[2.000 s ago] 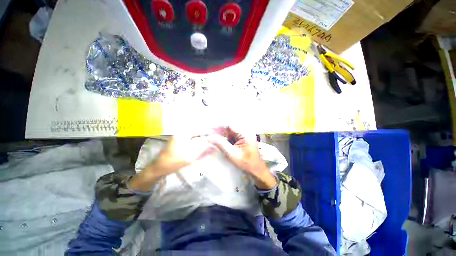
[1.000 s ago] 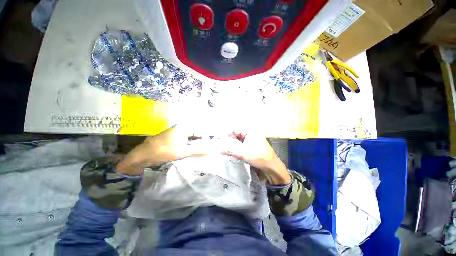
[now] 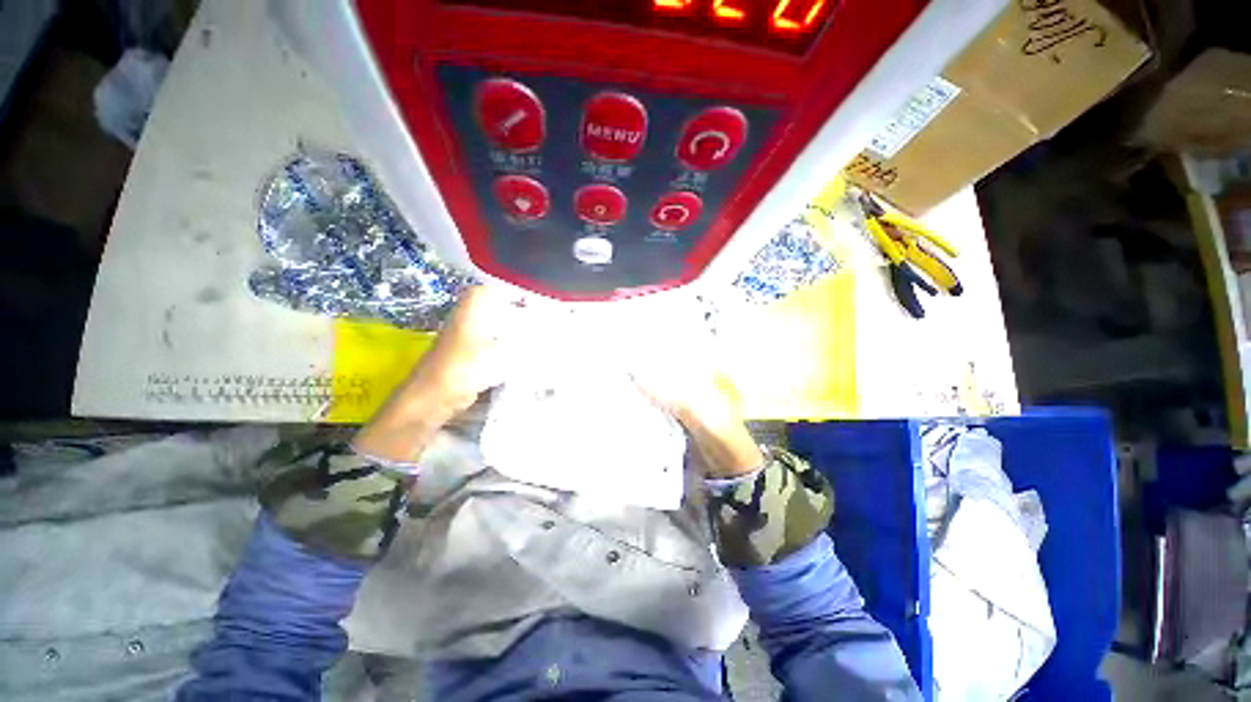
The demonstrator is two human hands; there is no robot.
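A pale grey-white garment [image 3: 604,549] with small dark snaps lies over the lap and up over the table's front edge. My left hand [image 3: 460,364] reaches onto the table at the garment's left side, its fingers lost in the glare. My right hand [image 3: 707,412] is at the garment's right side, its fingers also washed out. The snap-setting machine [image 3: 590,165], with a red front and round red buttons, stands above and beyond both hands. Its dies are hidden by the head and the glare.
A heap of snap parts [image 3: 343,233] lies left of the machine, a smaller heap [image 3: 789,261] right of it. Pliers [image 3: 906,254] lie open beside a cardboard box [image 3: 1002,110]. A blue crate [image 3: 1077,549] with garments stands at the right. More cloth [image 3: 124,562] is at the left.
Both hands have moved forward from the table's front edge onto the table, taking the garment along. The view has tilted up, so more of the machine's panel and its red digits show.
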